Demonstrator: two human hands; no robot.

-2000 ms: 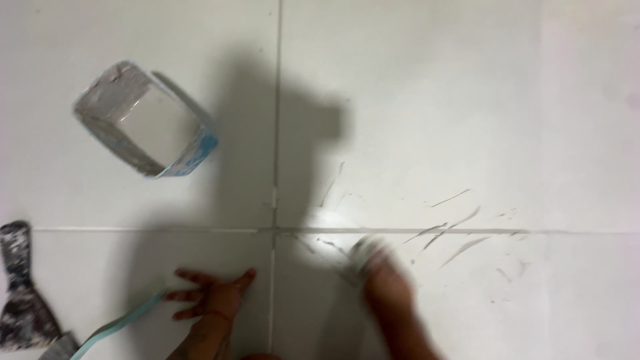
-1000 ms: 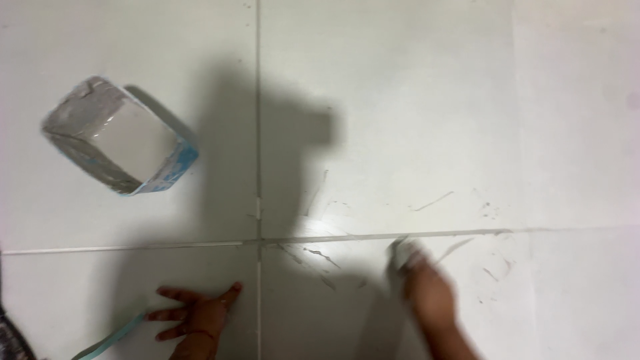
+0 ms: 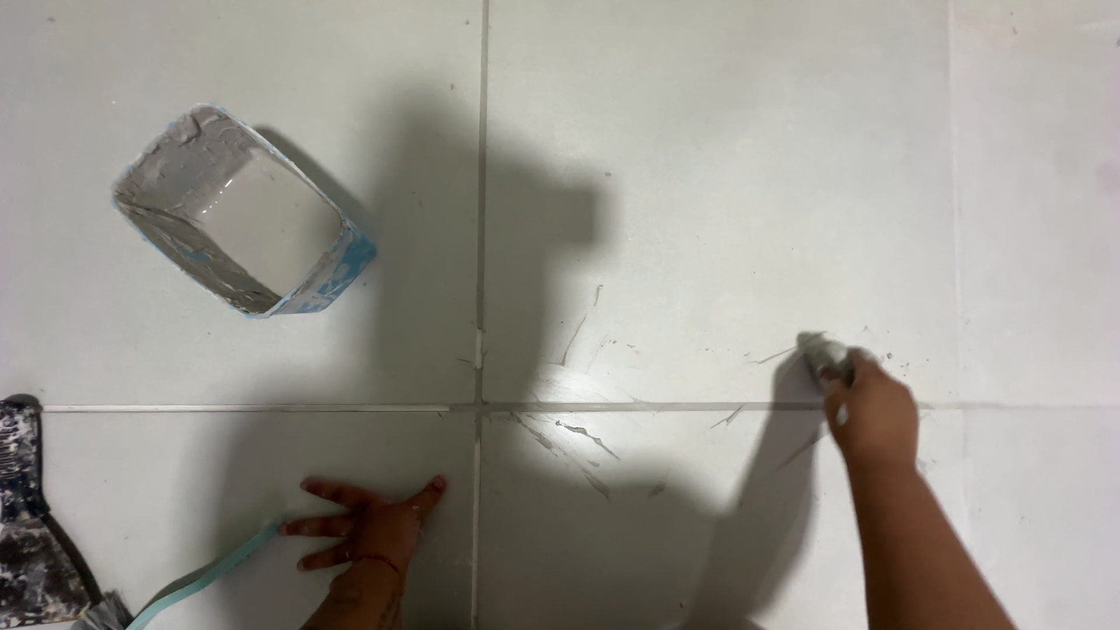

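Note:
My right hand grips a whitish-grey wad, perhaps a cloth or sponge, against the floor tile just above the horizontal joint. Its exact kind cannot be told. My left hand rests on the tile at lower left, fingers spread, with nothing held; a fingertip is at the end of a teal brush handle. Grey smears lie on the tiles around the horizontal grout joint, between the vertical joint and my right hand.
A plastic tub, blue outside and coated with grey paste, stands at upper left. A stained putty knife lies at the left edge, beside the bristles of the brush. Shadows fall across the middle tiles.
My right hand has moved right along the horizontal joint with the wad. Some smears near the joint have thinned or gone. My left hand has stayed spread on the tile.

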